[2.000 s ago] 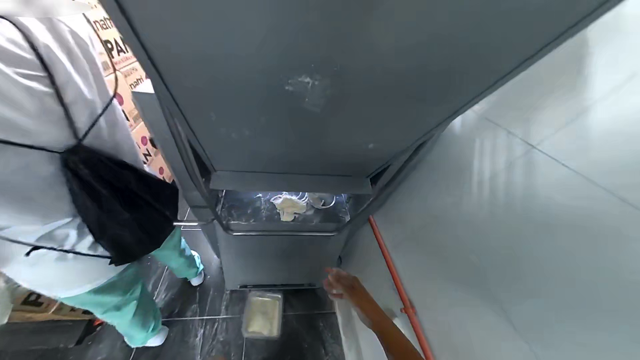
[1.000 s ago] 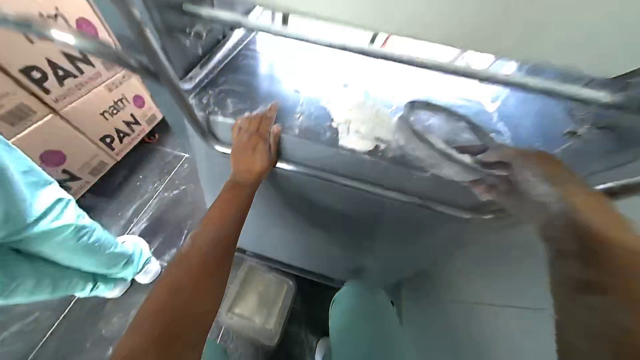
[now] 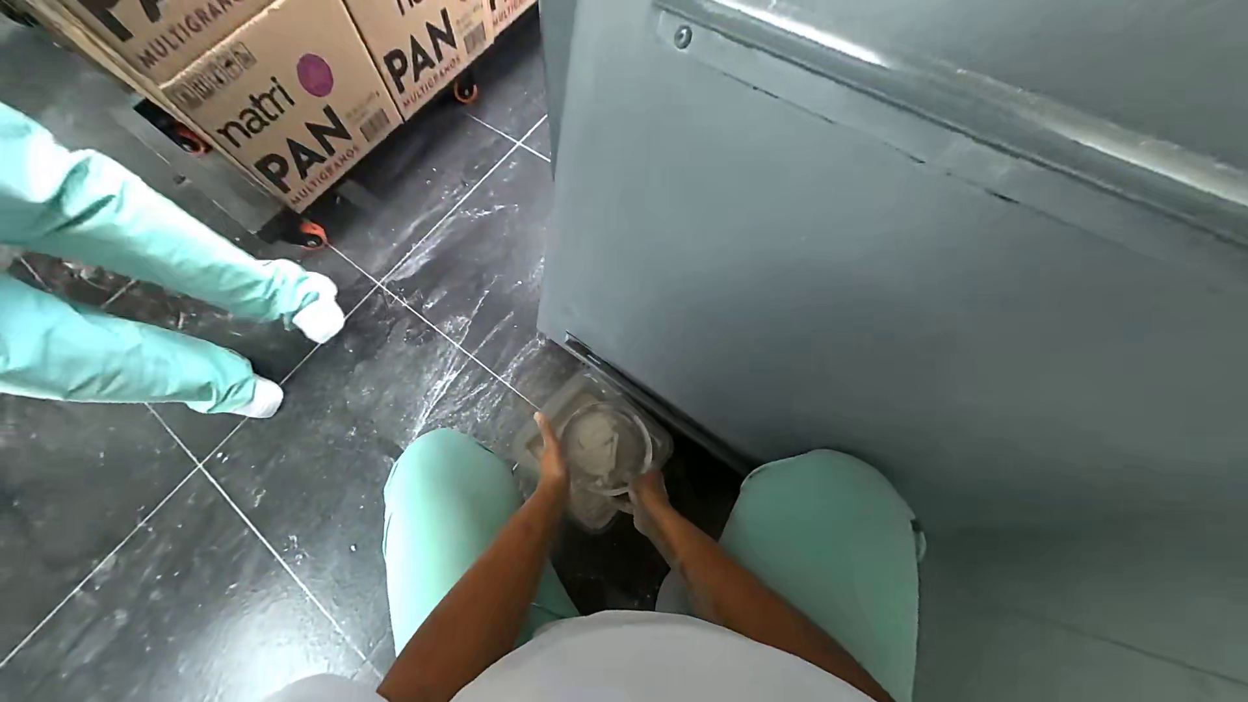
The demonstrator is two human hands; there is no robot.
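Low between my knees, a round sieve (image 3: 604, 447) is over a clear plastic container (image 3: 561, 409) on the dark floor. My right hand (image 3: 647, 493) grips the sieve at its near right edge. My left hand (image 3: 552, 456) is at the sieve's left side, fingers extended; whether it touches the rim or the container is unclear. Pale material shows within the sieve's ring. The container stands against the foot of a grey metal cabinet-like machine (image 3: 829, 292).
At the left stand a person's legs (image 3: 127, 234) in light green trousers and white shoes. Cardboard boxes (image 3: 292, 107) rest on a low wheeled base behind them. Pale powder marks the dark tiled floor (image 3: 429, 322). A metal bar (image 3: 975, 107) crosses the machine's upper part.
The round sieve has moved from the machine's powdery surface down to the container on the floor. My left hand has left the machine's edge and is beside the sieve. The view has tilted down.
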